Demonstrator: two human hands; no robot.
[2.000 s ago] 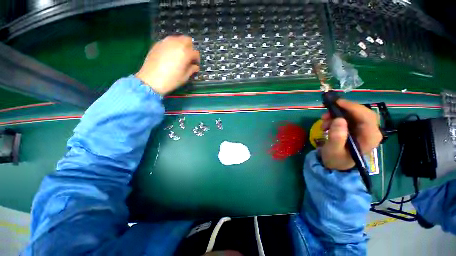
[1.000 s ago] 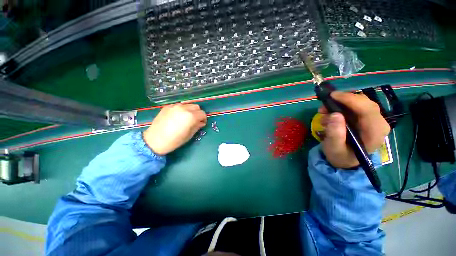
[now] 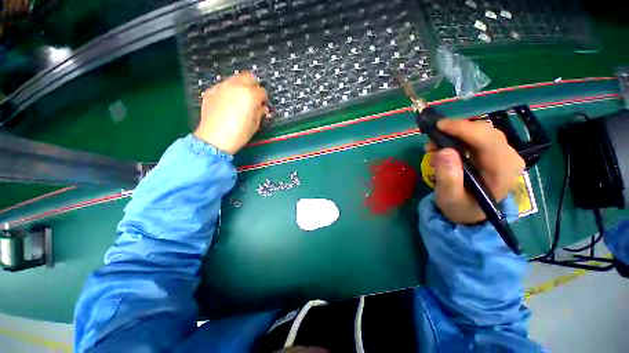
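Observation:
My right hand (image 3: 476, 169) holds the black soldering iron (image 3: 469, 172), its metal tip pointing up and left toward the tray. My left hand (image 3: 234, 110) is over the front left part of the clear-grey component tray (image 3: 324, 72), fingers curled together; whether it pinches a part is too small to tell. Small metal components (image 3: 277, 185) lie in a cluster on the green mat below my left hand. A blank white work pad (image 3: 317, 214) lies in the middle of the mat. A pile of red lead wires (image 3: 391, 185) lies to its right.
The yellow-rimmed tub (image 3: 428, 170) is partly behind my right hand. The black iron stand (image 3: 518, 131) and black station (image 3: 593, 162) with cables are at right. A crumpled plastic bag (image 3: 463, 74) lies by a second tray (image 3: 514, 27). A metal post (image 3: 69, 162) and solder reel holder (image 3: 26, 247) are at left.
My left hand has moved up from the loose components to the tray's front. The components now lie more in a row. The iron has shifted slightly left in view.

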